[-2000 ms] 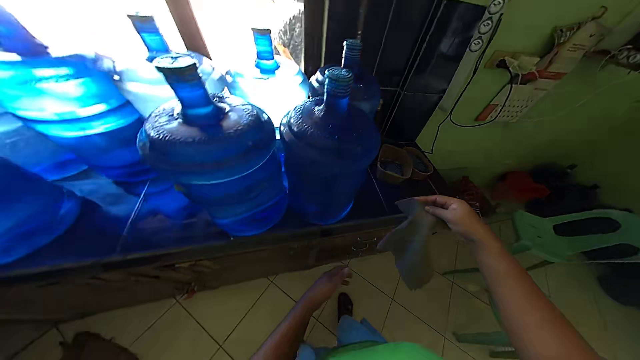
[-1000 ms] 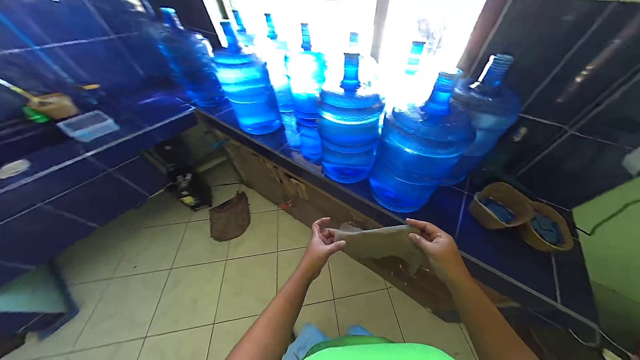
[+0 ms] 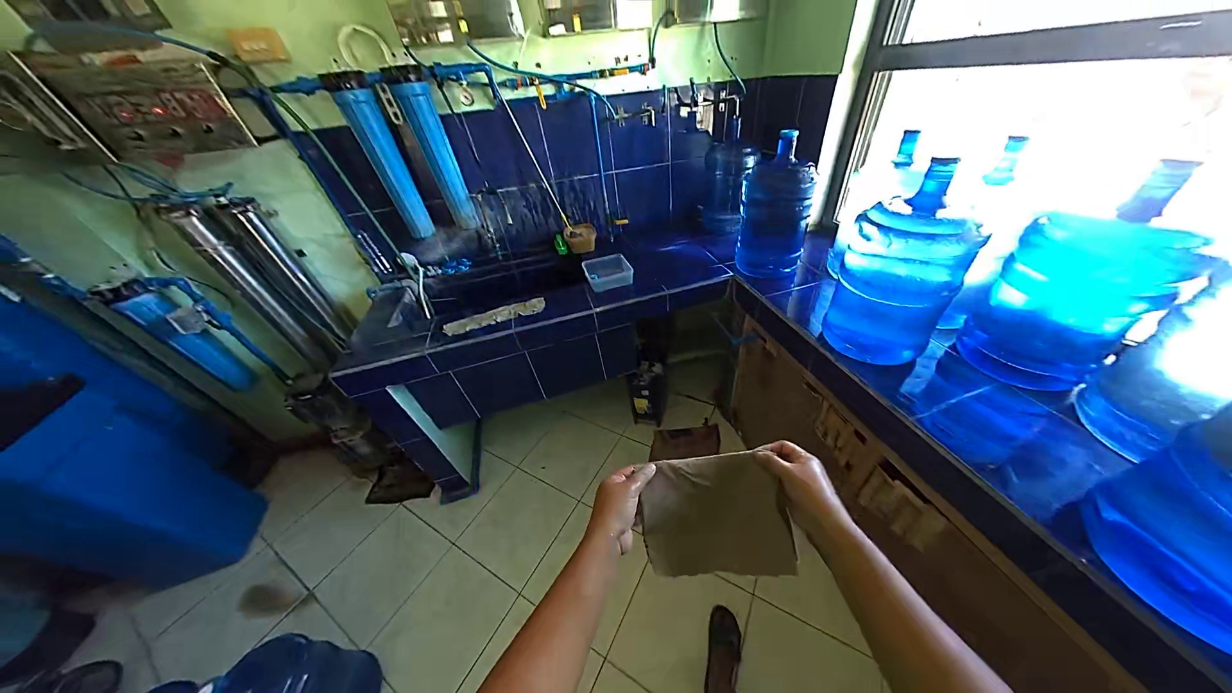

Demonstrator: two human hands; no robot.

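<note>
A greyish-brown cloth [image 3: 717, 520] hangs spread between my two hands, above the tiled floor. Its upper left corner is pinched by my left hand [image 3: 619, 505], and the upper right corner by my right hand [image 3: 804, 481]. The cloth's top edge is stretched nearly straight, while its lower edge hangs loose. Beyond my right arm, large blue water jugs [image 3: 900, 279] stand upright on the dark blue tiled counter [image 3: 828, 337] by the window; neither hand touches them.
A tiled sink counter [image 3: 539, 332] holds a clear plastic tub [image 3: 608, 273]. Blue filter housings [image 3: 385, 154] hang on the wall behind. A brown floor rag [image 3: 685, 441] lies ahead. A blue jug [image 3: 298, 664] stands low at the left, near a large blue tank [image 3: 115, 462].
Two seconds ago only my right hand held the cloth; one second ago both hands did, and they still do. The cloth now hangs more fully spread. The view has swung far left.
</note>
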